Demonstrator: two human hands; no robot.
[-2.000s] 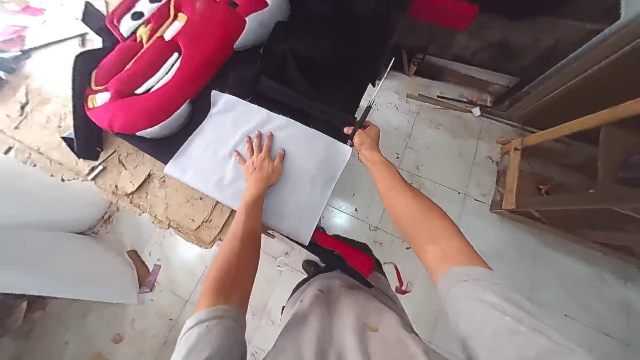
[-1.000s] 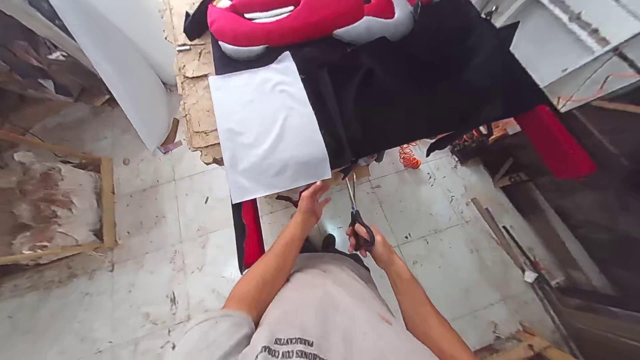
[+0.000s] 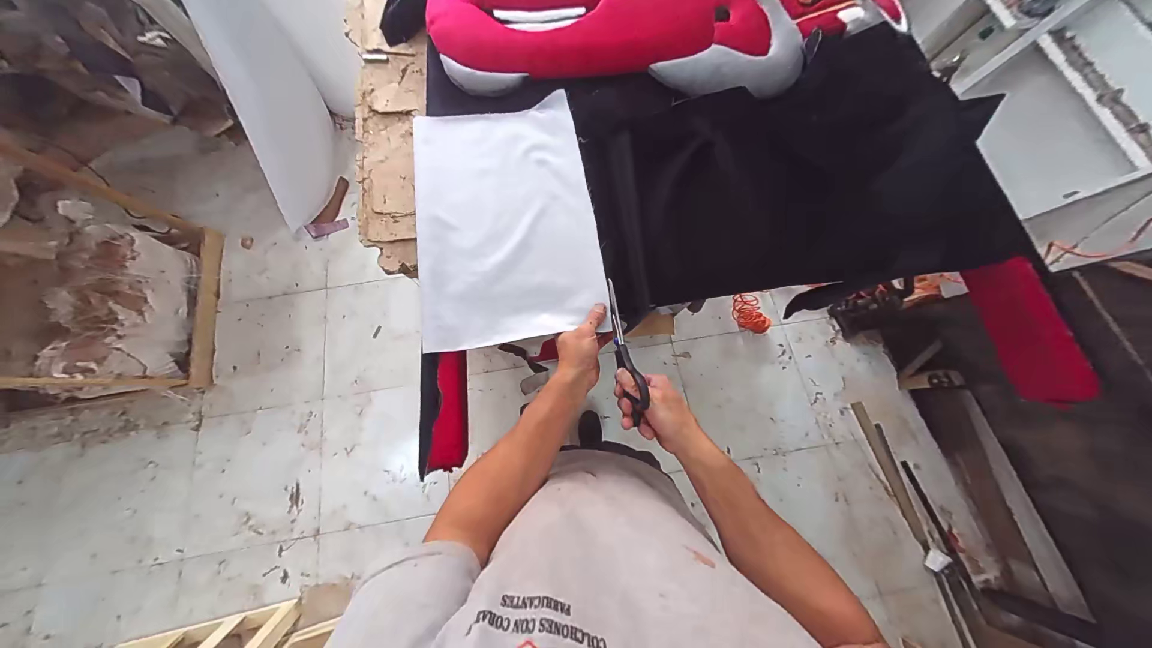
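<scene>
A piece of white fabric (image 3: 504, 225) lies over the left part of black fabric (image 3: 792, 189) on the work table. My left hand (image 3: 580, 349) grips the white piece at its near right corner, thumb on top. My right hand (image 3: 655, 407) holds black-handled scissors (image 3: 634, 378) by the loops, the blades pointing away along the right edge of the white piece, close to that corner. Whether the blades touch the cloth cannot be told. A red and grey plush cushion (image 3: 576, 49) with a white mouth shape rests on the black fabric at the far side.
Worn brown board (image 3: 387, 171) shows at the table's left edge. Red fabric hangs at the near left (image 3: 448, 414) and right (image 3: 1030, 333). An orange coiled hose (image 3: 750, 312) is beyond the near edge. A wooden frame (image 3: 205, 306) stands left; wood strips (image 3: 886, 468) lie right.
My left hand has gone from flat on the white fabric to its near right corner. The scissors have moved from out beside the table to the white piece's edge. The view has turned.
</scene>
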